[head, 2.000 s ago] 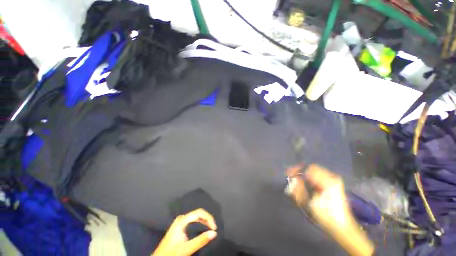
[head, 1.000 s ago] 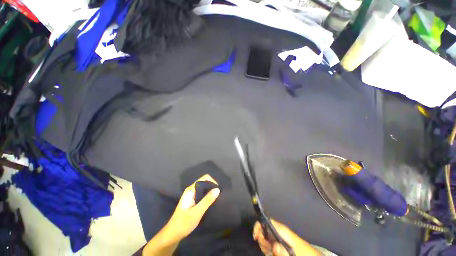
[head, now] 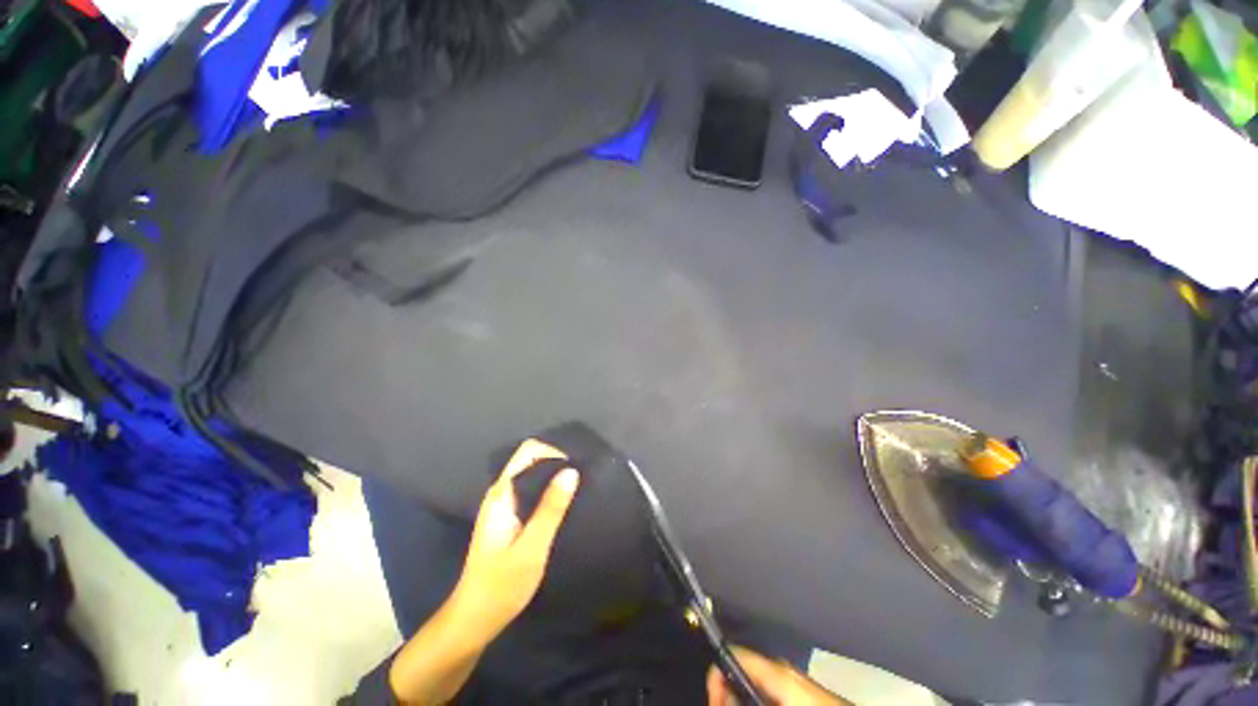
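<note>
My left hand (head: pixel 508 538) is low in the middle and pinches a small dark garment piece (head: pixel 580 448) between thumb and fingers, above the dark grey table cover (head: pixel 552 317). My right hand (head: pixel 773 680), partly cut off by the bottom edge, holds the black tailor's shears (head: pixel 676 559). The shears point up and left, with the tip at the right side of the dark piece. The blades look nearly closed. Whether they touch the cloth is hard to tell.
The steam iron (head: pixel 952 510) lies at right, its cord running right. A smartphone (head: pixel 730 135), white scraps (head: pixel 862 127) and dark blue snips (head: pixel 821 200) lie at the far side. Dark strips (head: pixel 276 290) lie at left; royal blue pieces (head: pixel 193 510) hang below them.
The shears were picked up and the iron was left lying at right. In the last second the shears' tip moved down and left to the dark piece; my left hand kept its hold.
</note>
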